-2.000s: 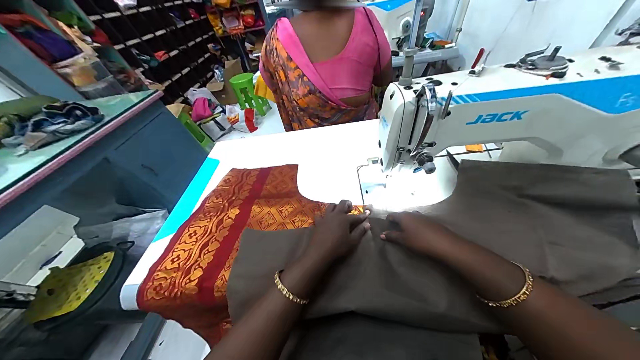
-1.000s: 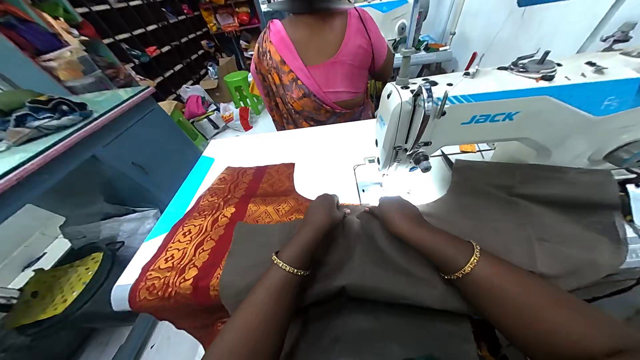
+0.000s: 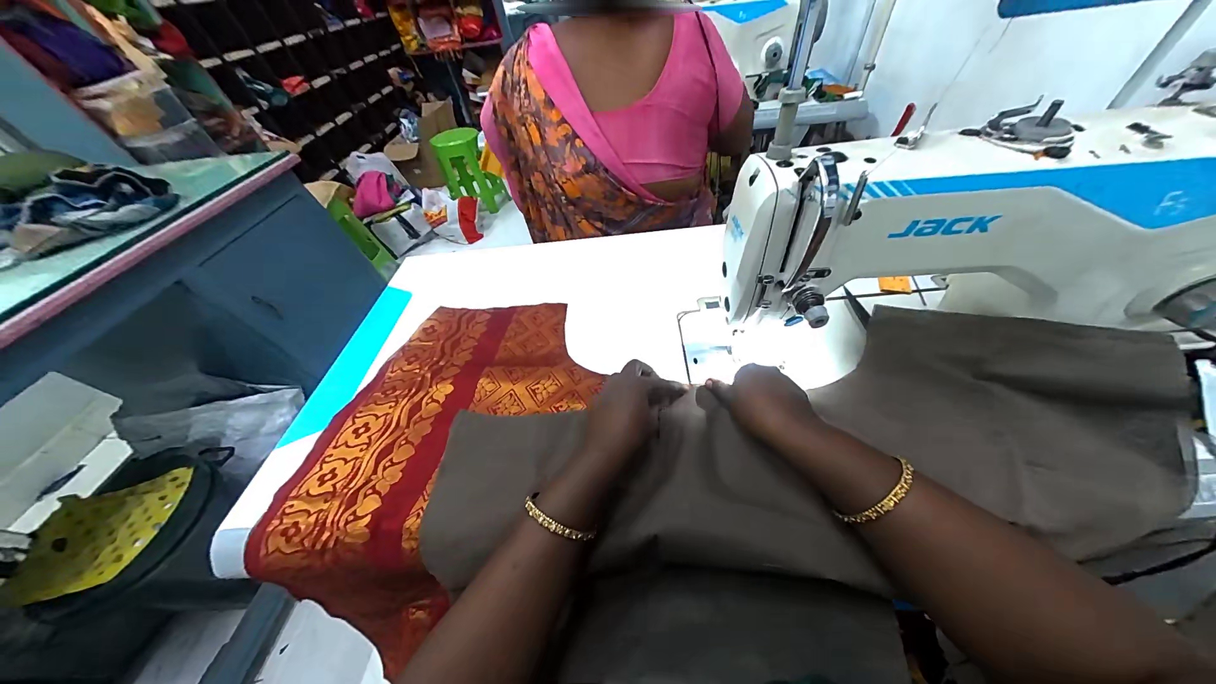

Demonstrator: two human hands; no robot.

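My left hand [image 3: 632,408] pinches the edge of a dark grey-brown cloth [image 3: 1007,408], its fingertips close to those of my right hand [image 3: 760,399], which grips the same edge. Both hands are just in front of the needle area of a white and blue Jack sewing machine [image 3: 950,223]. Left of my hands, a red and gold patterned cloth [image 3: 380,437] lies on the white table, partly under the grey-brown cloth. The grey-brown cloth spreads to the right below the machine's arm and hangs toward me. The needle tip is lost in the bright light.
Beyond the white sewing table [image 3: 560,266], a person in a pink blouse [image 3: 655,123] has their back to me. A blue cabinet [image 3: 285,256] with a glass top bearing folded clothes stands at left. Below it sits a black bin [image 3: 180,560]. Green stools [image 3: 465,166] stand farther back.
Two seconds ago my hands lay flatter on the cloth with fingers spread; now both pinch its edge with fingertips close together.
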